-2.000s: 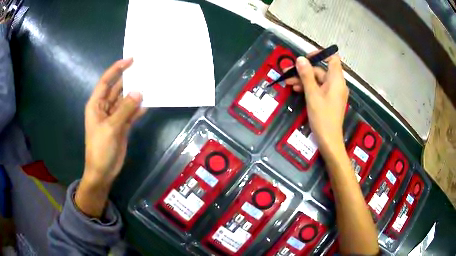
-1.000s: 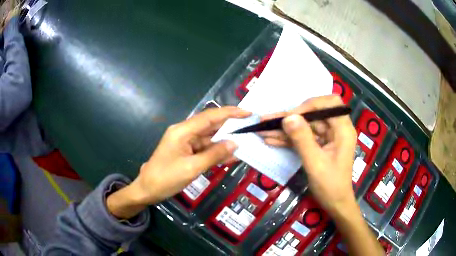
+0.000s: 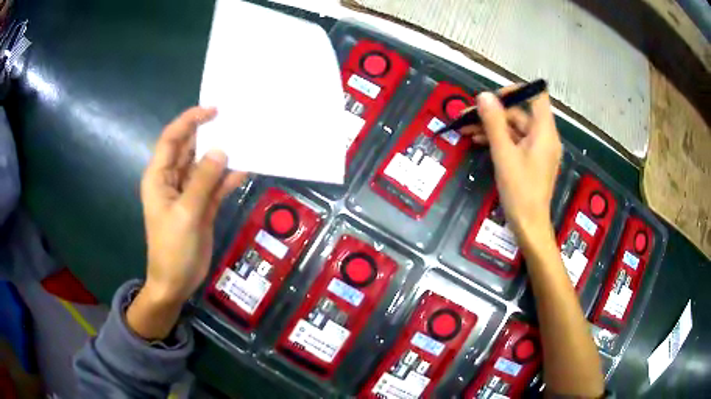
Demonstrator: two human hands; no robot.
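My left hand [image 3: 183, 195] holds a white sheet [image 3: 273, 97] by its lower left edge, between thumb and fingers. The sheet covers part of the upper left red unit. My right hand [image 3: 518, 148] holds black pointed tweezers [image 3: 499, 107], their tip at a red device housing [image 3: 415, 175] in the back row, just below its black ring. Whether a label is at the tip is too small to tell. Several red housings lie in two rows in a clear blister tray [image 3: 343, 212]. My right hand and forearm cover parts of the units behind them.
A white printed slip [image 3: 670, 343] lies on the dark green bench [image 3: 101, 148] at the lower right. Beyond the pale edge rail are a white board [image 3: 499, 47] and a wooden board [image 3: 682, 148].
The sheet was in front of both hands with the tweezers on it. The hands have since parted: the left moved left with the sheet, the tweezers went to a housing.
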